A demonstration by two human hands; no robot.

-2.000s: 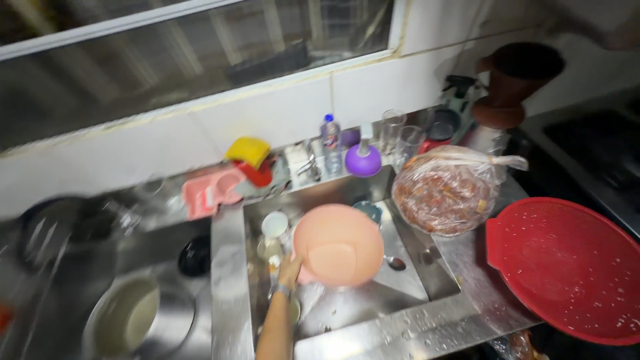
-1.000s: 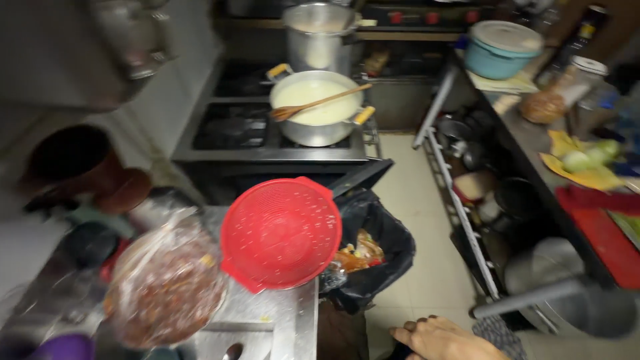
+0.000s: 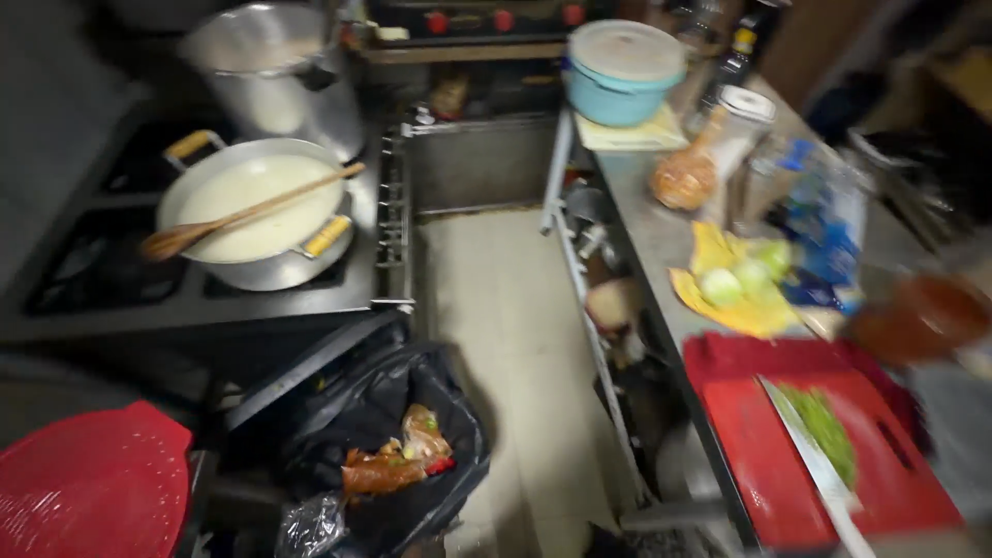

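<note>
Neither of my hands shows now. A kitchen knife (image 3: 814,457) with a pale handle lies on a red cutting board (image 3: 752,465), beside chopped green vegetable (image 3: 825,430). Behind the board, peeled onions (image 3: 721,287) rest on yellow paper (image 3: 756,316). On the stove at the left stands an aluminium pot (image 3: 271,271) of whitish liquid, a wooden spoon (image 3: 256,208) laid across its rim. A red plastic colander (image 3: 93,488) is cut off at the lower left.
A black-bagged bin (image 3: 457,465) with scraps stands below the stove front (image 3: 372,304). Tiled floor (image 3: 496,325) runs between stove and counter (image 3: 632,201). A lidded turquoise pot (image 3: 620,85), jar (image 3: 744,116) and blurred brown bowl (image 3: 930,310) stand on the counter.
The view has swung right from the sink to the stove and counter. The hand at the pink bowl two seconds ago and the hand low in view one second ago are both out of view.
</note>
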